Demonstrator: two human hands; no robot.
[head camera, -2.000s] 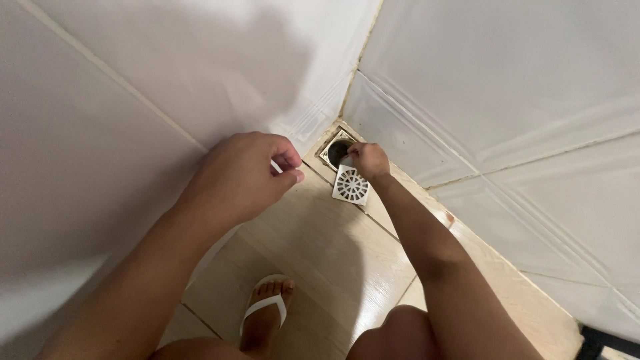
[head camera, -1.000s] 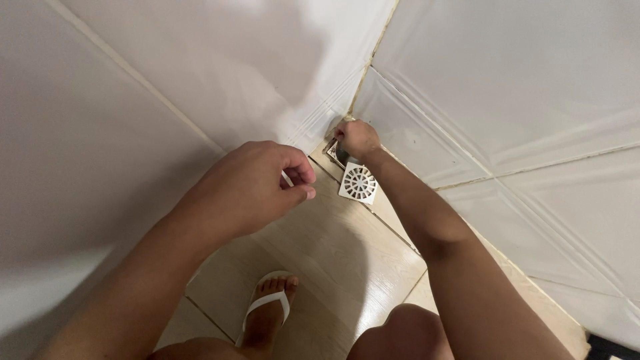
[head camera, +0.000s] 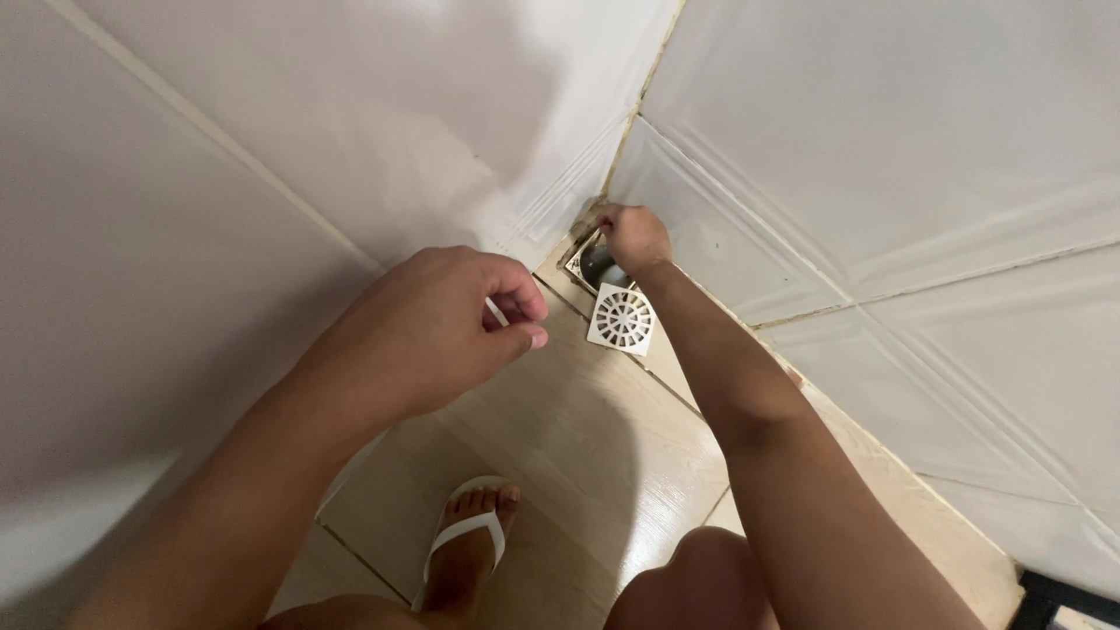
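Set in the floor at the wall corner is a square drain frame (head camera: 577, 267) around a dark round opening (head camera: 598, 265). A white square drain grate (head camera: 622, 319) with a wheel-like slot pattern lies on the floor against the frame's near edge. My right hand (head camera: 638, 238) is at the frame's far side, its fingers bent down at the corner; whether they pinch anything is hidden. My left hand (head camera: 446, 319) hovers left of the drain, fingers curled with a gap between thumb and fingers. A thin white strip shows in that gap; whether it is held cannot be told.
Tiled walls (head camera: 875, 157) meet behind the drain, with stained grout along the joints. My foot in a white flip-flop (head camera: 468, 529) stands on the wood-look tile floor (head camera: 534, 446), and my knee (head camera: 696, 582) is beside it. A black-edged object (head camera: 1063, 604) sits at the lower right.
My right hand has moved from the grate's upper edge beside the opening to the far side of the drain frame. The grate still lies beside the drain. My left hand keeps its curled pose.
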